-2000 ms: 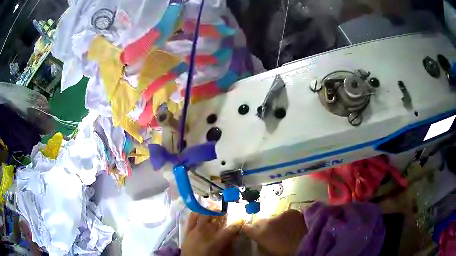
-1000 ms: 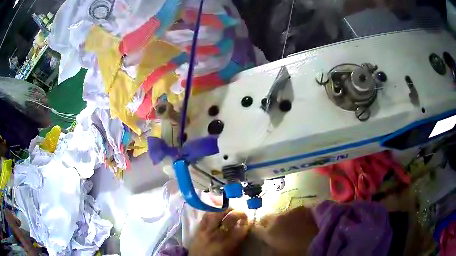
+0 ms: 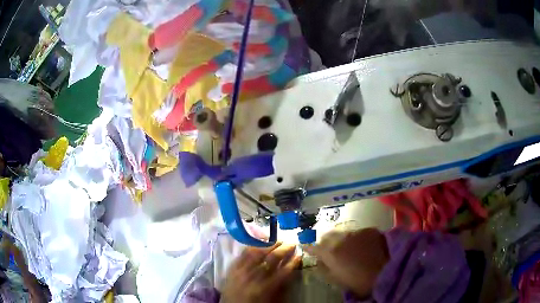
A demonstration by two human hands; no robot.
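Observation:
The white sewing machine (image 3: pixel 379 136) with a blue stripe crosses the view. A white garment panel (image 3: pixel 204 263) lies under its left end and beside my left hand. My left hand (image 3: pixel 260 275) lies on the work near the needle area, fingers towards the lit spot, a ring on one finger. My right hand (image 3: pixel 349 254), with a purple sleeve, is just right of it, fingertips close to the blue tension knobs (image 3: pixel 307 237). The needle and presser foot are hidden by glare and the machine head. Whether either hand grips cloth cannot be made out.
A curved blue guard (image 3: pixel 232 219) and purple ribbon bow (image 3: pixel 227 168) are at the head's left end. White panels with yellow (image 3: pixel 139 65), coral and turquoise pieces lie behind. A white cloth heap (image 3: pixel 56 231) is at left, a coral-red bundle (image 3: pixel 435 204) at right.
The view has shifted slightly, so the machine sits further right. My left hand's fingers look more spread and flatter. My right hand has lifted a little and shows more clearly beside the needle area.

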